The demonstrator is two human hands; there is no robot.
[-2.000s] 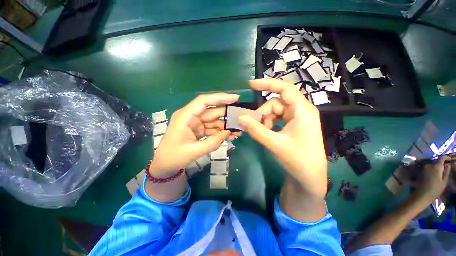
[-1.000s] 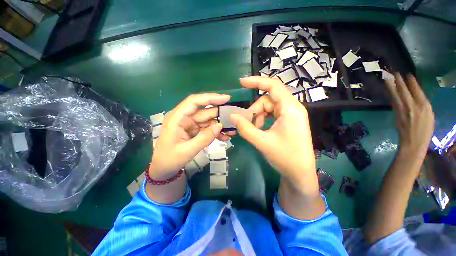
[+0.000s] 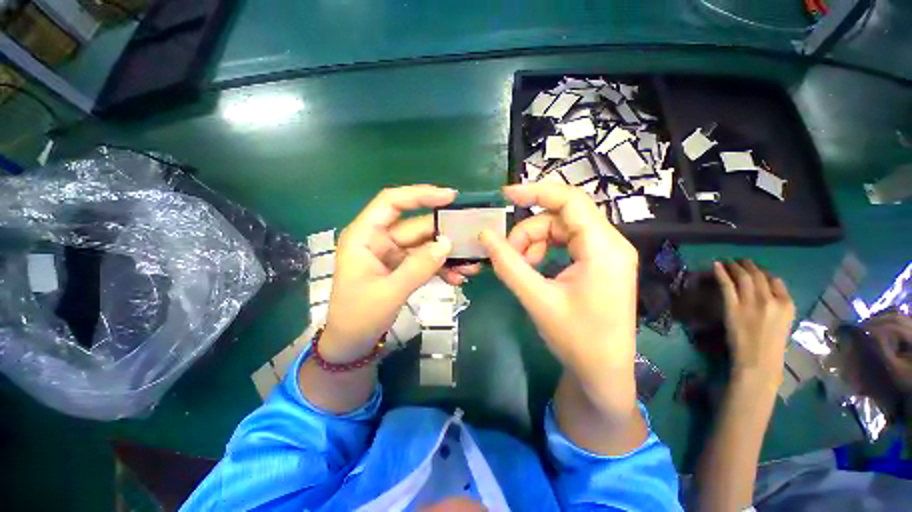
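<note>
A flat rectangle (image 3: 470, 232) with a pale grey-beige face and black edge is held up between both hands in the middle. My left hand (image 3: 390, 270) grips its left end between thumb and fingers. My right hand (image 3: 570, 270) has its thumb on the right part of the face, with fingers behind it. The back of the piece is hidden. Plain beige pads (image 3: 438, 342) lie in joined rows on the bench, below and beside my left hand and wrist.
A black two-compartment tray (image 3: 740, 232) holds a pale and black pile at left, a few modules at right. Loose black parts (image 3: 660, 290) lie below it. A neighbour's hand (image 3: 758, 315) is over them. A crinkled clear bag (image 3: 130, 300) lies left; a dark tray (image 3: 160, 50) stands far left.
The piece's pale face now lies flat and shows more fully between my fingers. The neighbour's hand went to the tray's right side, then down to the black parts. Another module lies in the right compartment.
</note>
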